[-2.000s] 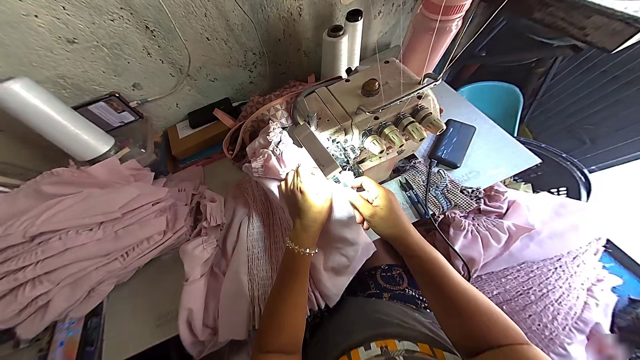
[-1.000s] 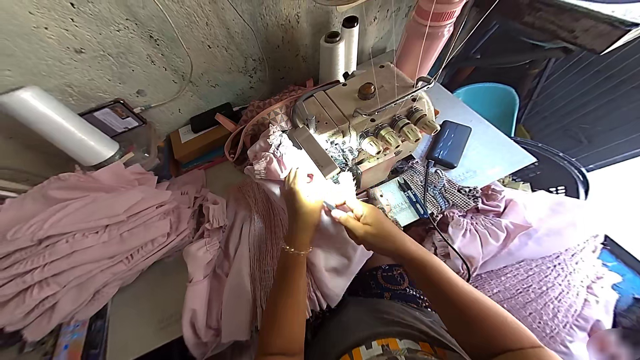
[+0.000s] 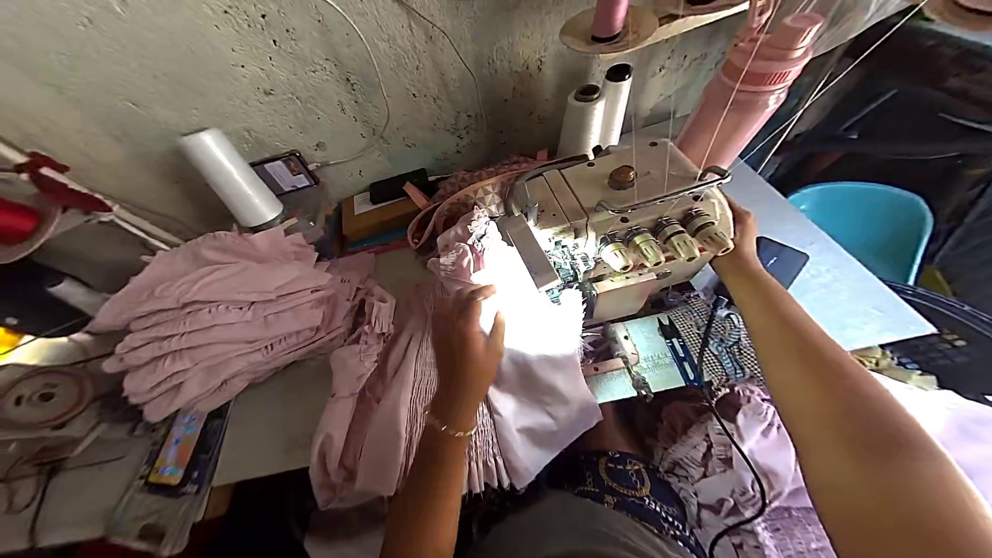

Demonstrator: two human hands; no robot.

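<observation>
My left hand (image 3: 469, 345) lies on gathered pink fabric (image 3: 535, 403) beside the needle area of an overlock sewing machine (image 3: 620, 201). Its fingers are bent against the cloth; whether they pinch it is unclear. The cloth near the needle is washed out by bright lamp light. My right hand (image 3: 736, 236) reaches to the right end of the machine, behind the tension dials (image 3: 670, 239), its fingers mostly hidden there. Blue-handled thread snips (image 3: 680, 353) lie on the machine's front plate, below the dials.
Stacked pink fabric pieces (image 3: 232, 310) cover the left side. White thread cones (image 3: 583, 120) and a pink bottle (image 3: 736, 93) stand behind the machine. A black device (image 3: 781, 262) lies right of it, near a teal chair (image 3: 868, 225). A black cable (image 3: 748, 457) hangs in front. More pink cloth (image 3: 744, 442) is bunched lower right.
My right hand has left the cloth by my left hand and moved right to the machine's far end. My left hand remains on the fabric, with its fingers lower on it. The view has shifted.
</observation>
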